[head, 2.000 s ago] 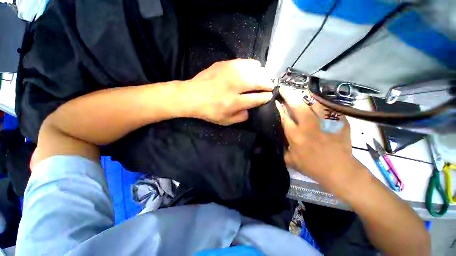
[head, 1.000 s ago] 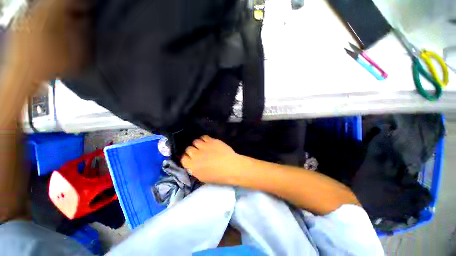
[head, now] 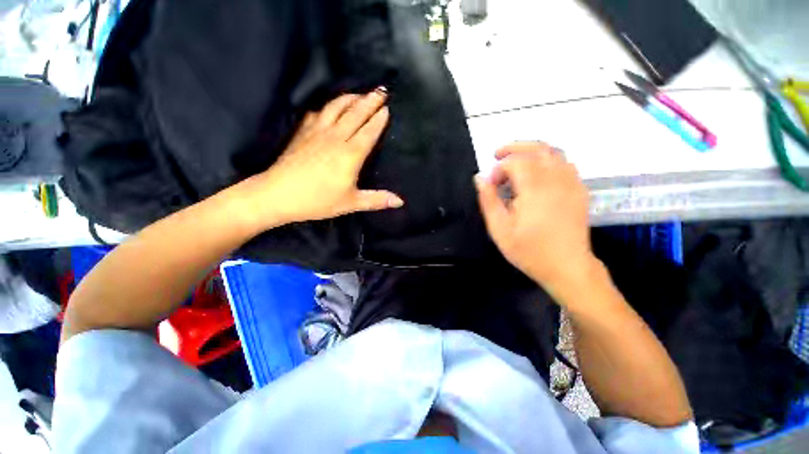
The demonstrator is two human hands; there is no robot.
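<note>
The black garment (head: 239, 80) lies in a heap across the table's left part and hangs over the front edge to the lap. My left hand (head: 333, 164) lies flat on it, fingers spread, thumb pointing right. My right hand (head: 534, 206) is just right of the garment's right edge, fingers curled, thumb near the index finger. Whether it pinches cloth or thread cannot be told. A thin pale line (head: 404, 264) shows on the cloth near the lap. Small metal machine parts (head: 435, 25) show at the top.
Thread snips (head: 667, 113), a black flat rectangle (head: 661, 40) and green-handled scissors (head: 781, 133) lie on the white table at right, by yellow loops (head: 798, 96). A thin dark thread (head: 532, 110) crosses the table. Below are a blue crate (head: 270, 310) and a red container (head: 208, 332).
My left hand has come from the far left onto the cloth. My right hand has risen from the lap to the table's front edge. The garment is now spread flatter and wider.
</note>
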